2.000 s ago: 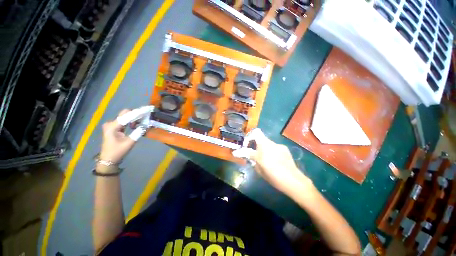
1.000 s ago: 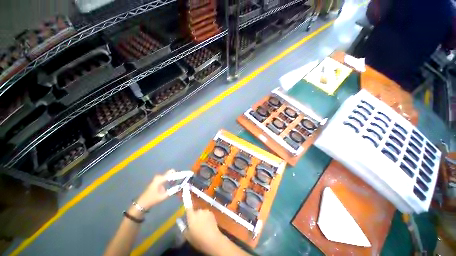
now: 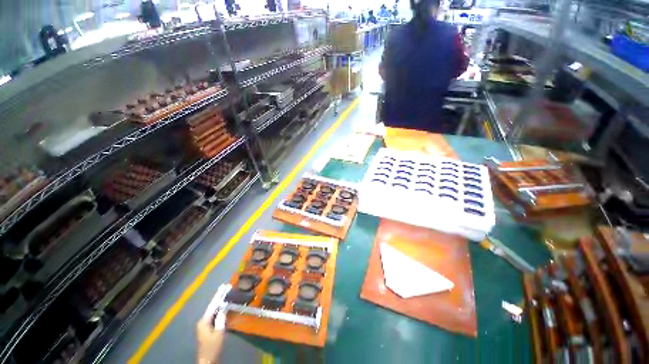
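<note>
The near orange fixture board (image 3: 267, 288) lies at the bench's left edge, with black curved parts in its six stations. A silver clamp bar (image 3: 274, 315) runs along its near side and another along its far side. My left hand (image 3: 212, 321), small and blurred, is at the board's near left corner, with white-covered fingertips around the corner by the bar's end. The exact finger contact is unclear. My right hand is not in view.
A second loaded fixture (image 3: 318, 202) lies beyond. A white tray (image 3: 427, 192) overlaps an orange pad (image 3: 455, 302) bearing a white triangular sheet (image 3: 413, 274). Upright fixtures (image 3: 591, 306) stand right. A wire rack (image 3: 242, 128) is left; a person (image 3: 420, 71) stands beyond the bench.
The view has tilted up, showing more of the floor and the person. My right hand, earlier beside my left at the board's corner, has left the picture. My left hand stays at that corner.
</note>
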